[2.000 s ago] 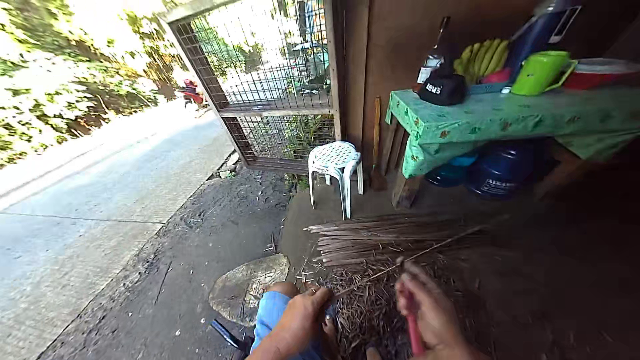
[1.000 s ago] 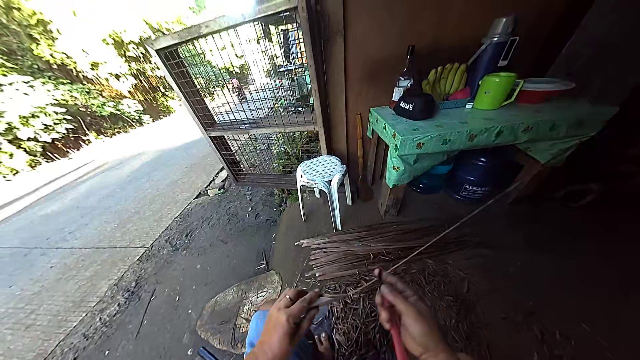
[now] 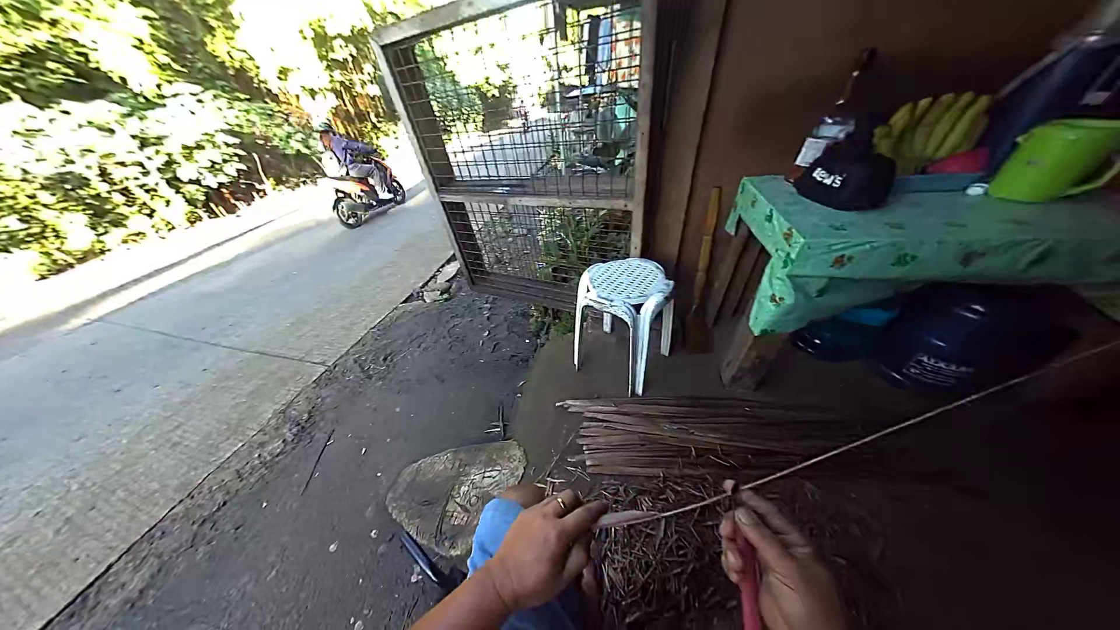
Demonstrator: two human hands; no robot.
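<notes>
My left hand point(image 3: 547, 547), with a ring on one finger, pinches the wide pale end of a long thin strip point(image 3: 875, 437), perhaps a palm midrib. The strip slants up to the right past the table. My right hand point(image 3: 774, 551) holds a tool by its red handle point(image 3: 750, 582); the tool's dark upper end meets the strip, and its blade is not clear. Beneath both hands lies a heap of brown shavings point(image 3: 656, 560). Just beyond it, a bundle of long brown strips point(image 3: 665, 437) rests on the ground.
A white plastic stool point(image 3: 626, 284) stands before a wire-mesh gate point(image 3: 534, 197). At right is a table with a green cloth point(image 3: 875, 236), holding a cap, bananas and a green pitcher. A flat stone point(image 3: 455, 494) lies near my knee. A person rides a motorcycle point(image 3: 363, 188) on the road.
The strip's free end has swung out past the table at right. A motorcycle with a rider now shows on the road. Both hands keep their hold on the strip and the tool.
</notes>
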